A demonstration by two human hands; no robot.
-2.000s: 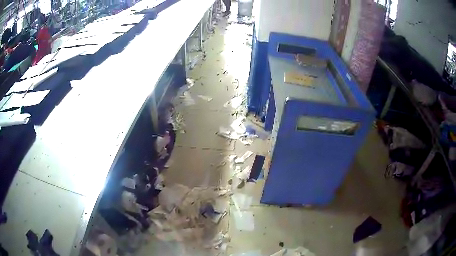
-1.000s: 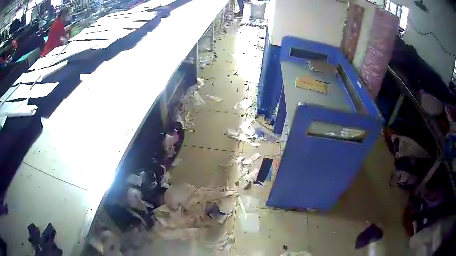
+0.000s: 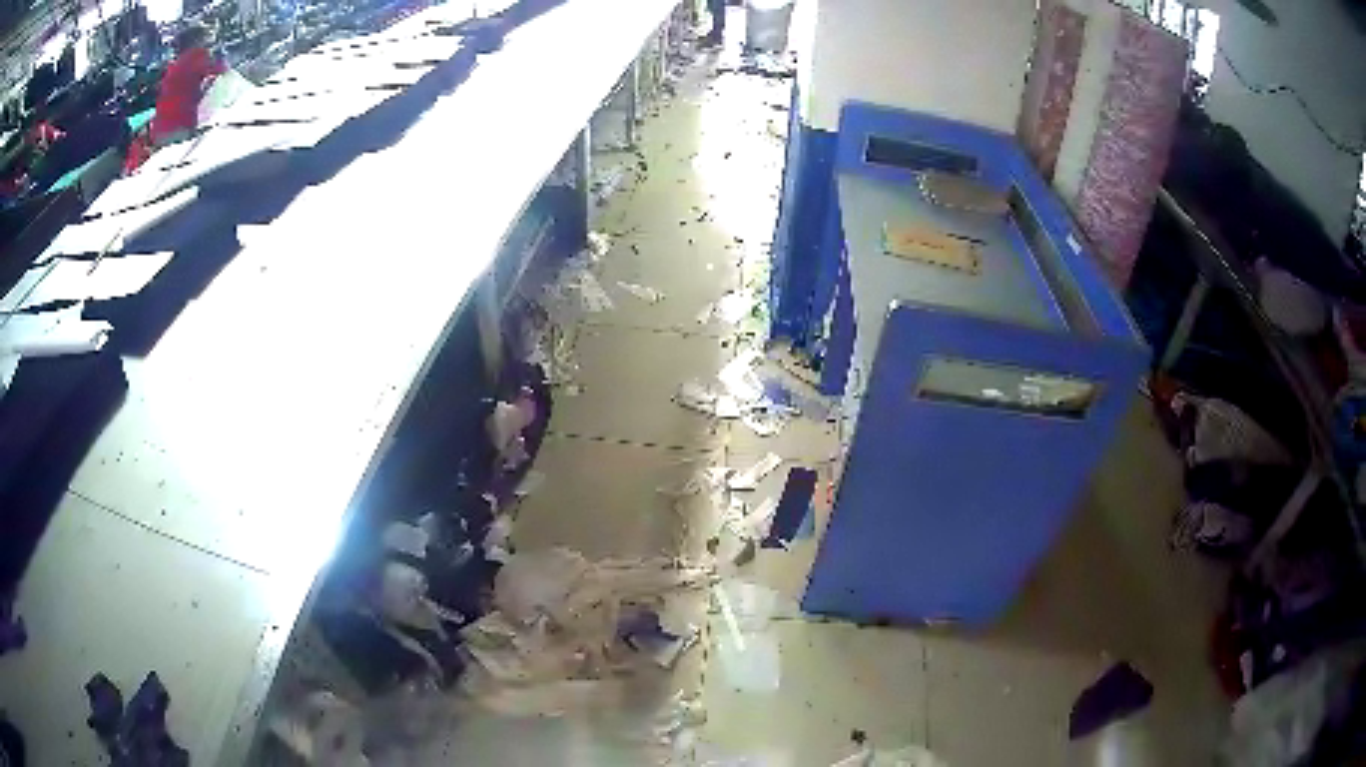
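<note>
Neither of my hands is in the picture. Nearest in front of me stands a blue cabinet or counter (image 3: 959,480) with a grey top and a slot in its end. A tan flat piece (image 3: 932,249) lies on its top. To the left runs a long white cutting table (image 3: 345,285), its top glaring. Dark cloth (image 3: 60,450) and pale sheets (image 3: 105,279) lie along its far side. Small dark pieces (image 3: 132,722) lie on its near end.
Scraps (image 3: 569,614) litter the tiled floor beside and under the table. A dark offcut (image 3: 1110,700) lies near the cabinet. A pink patterned roll (image 3: 1131,143) stands behind it. Heaped cloth (image 3: 1228,442) and a metal frame are at right. A person in red (image 3: 183,93) is beyond the table.
Since the first frame the view has shifted a little, so the cabinet and table sit further right. The person in red shows more clearly and has changed posture, now with something pale beside them.
</note>
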